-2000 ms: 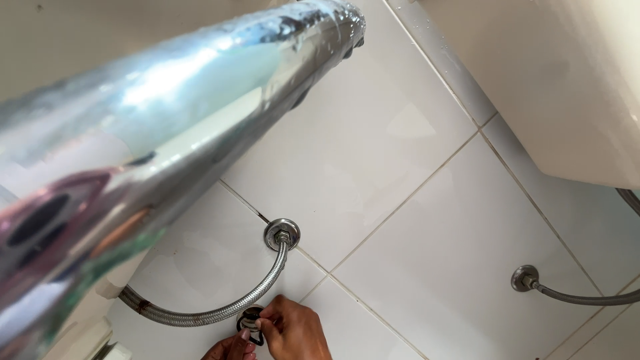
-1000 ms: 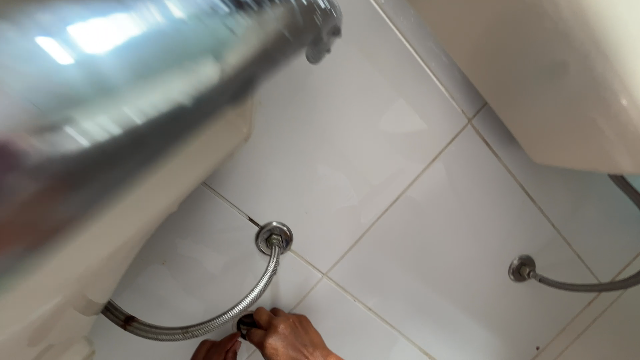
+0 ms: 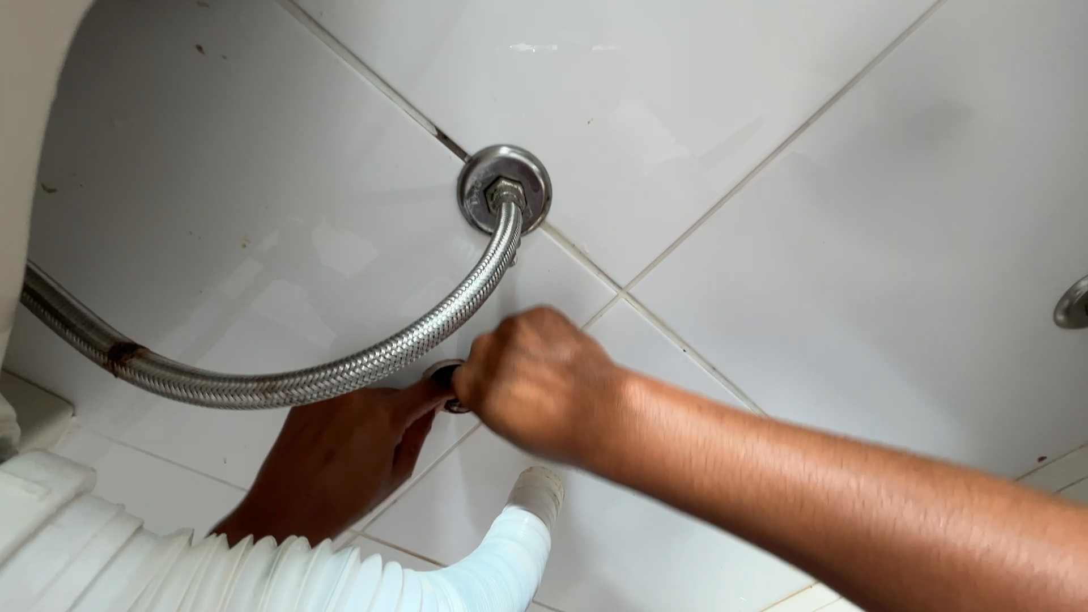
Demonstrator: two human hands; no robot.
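Observation:
A braided metal hose (image 3: pixel 374 370) curves from a hex nut at a round metal wall flange (image 3: pixel 505 189) down and off to the left. Below it, my right hand (image 3: pixel 540 382) has its fingers curled at a second, smaller metal flange (image 3: pixel 445 374) on the tiles; whatever its fingertips hold is hidden. My left hand (image 3: pixel 348 450) reaches in from the lower left, passing below the hose, and its fingertips touch the same fitting from the left side. The dark middle of that fitting shows between the two hands.
A white corrugated drain hose (image 3: pixel 340 574) runs along the bottom and bends up to a short pipe stub (image 3: pixel 537 491) at the tiled wall (image 3: pixel 850 280). A pale ceramic edge (image 3: pixel 30 110) fills the upper left. Another round flange (image 3: pixel 1073 303) is at the right edge.
The view has moved closer to the wall; the shiny chrome tube across the upper left has left it. The white corrugated hose has come into view. Both hands remain at the lower fitting.

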